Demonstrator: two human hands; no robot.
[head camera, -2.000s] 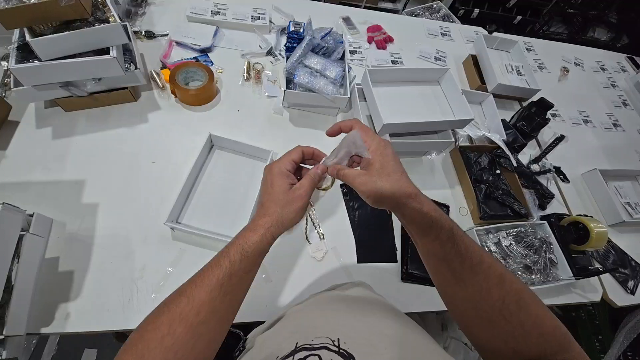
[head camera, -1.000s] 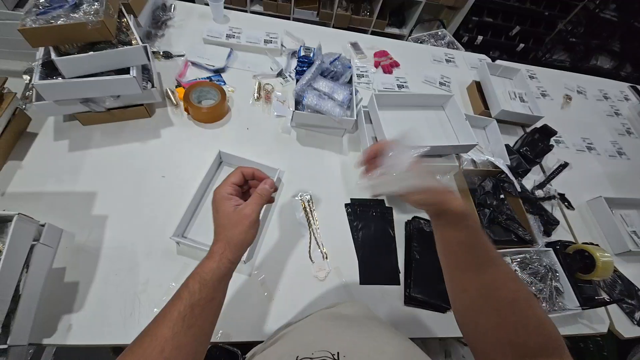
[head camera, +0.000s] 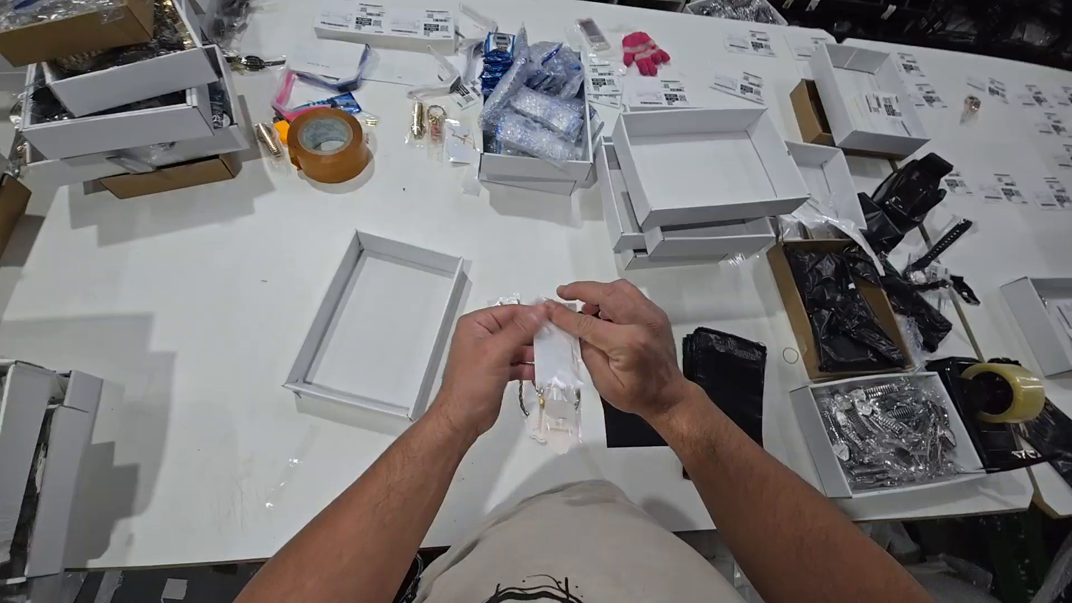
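Observation:
Both of my hands meet over the white table, pinching the top of a small clear plastic bag (head camera: 557, 356) that looks whitish inside. My left hand (head camera: 494, 360) grips its left upper edge, and my right hand (head camera: 624, 347) its right upper edge. Beneath the bag lies bagged jewellery with a cord or chain (head camera: 544, 427), partly covered by the bag and my fingers. An open white cardboard box (head camera: 318, 322) lies left of my hands. Flat black plastic bags (head camera: 724, 368) lie beside my right wrist, partly under the forearm.
Brown packing tape (head camera: 328, 146) and a white box of bubble-wrapped packets (head camera: 536, 172) stand farther back. Stacked white box trays (head camera: 712, 213) are behind my right hand. At right are a carton of black plastic (head camera: 779, 293), a box of bagged watches (head camera: 825, 444) and clear tape (head camera: 1017, 392).
My hands were apart one second ago, the right one holding clear plastic; now they are together on a small bag above the jewellery, which lay uncovered on the table then.

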